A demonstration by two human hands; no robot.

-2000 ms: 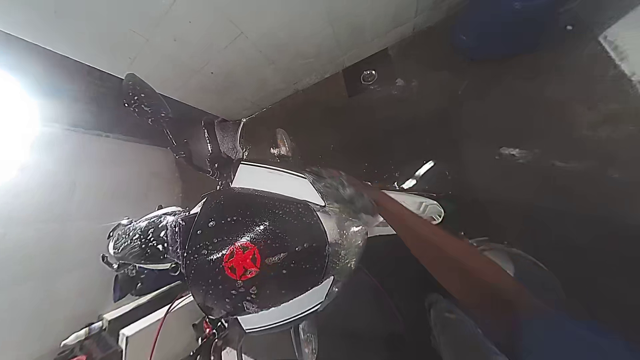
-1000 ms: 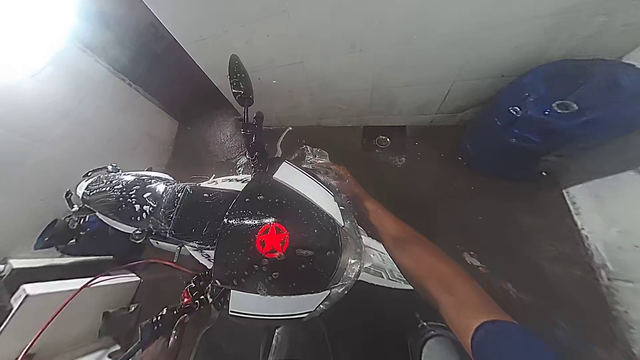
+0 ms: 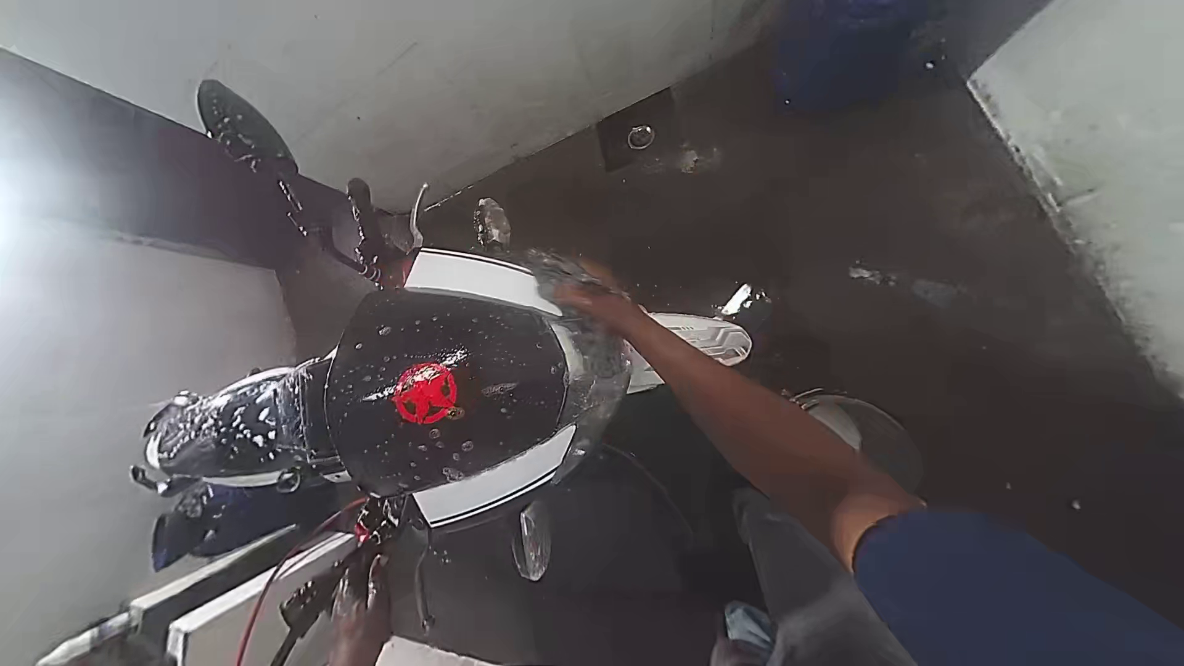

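A wet black-and-white motorcycle lies across the view; its black front cowl [image 3: 444, 370] bears a red star emblem and water drops. My right hand [image 3: 592, 301], reaching in from the lower right, is at the cowl's upper front edge, against a grey wet cloth-like thing [image 3: 564, 270]; blur hides its exact kind. Below the cowl, a dark hand, seemingly my left hand [image 3: 361, 601], is beside the handlebar, its fingers partly hidden. A mirror [image 3: 242, 125] and a brake or clutch lever [image 3: 419, 217] stand above the cowl. Foam spots the seat [image 3: 231, 430].
The white front mudguard [image 3: 708, 338] extends right of the cowl. A red hose or cable [image 3: 264, 601] runs at lower left, near a white-edged panel [image 3: 231, 592]. Pale walls [image 3: 499, 74] border the dark wet floor [image 3: 879, 213]; a blue container [image 3: 842, 55] stands at the top.
The view has turned and shifted. My right hand stays near the cowl's upper front edge, and a dark hand now shows by the lower handlebar.
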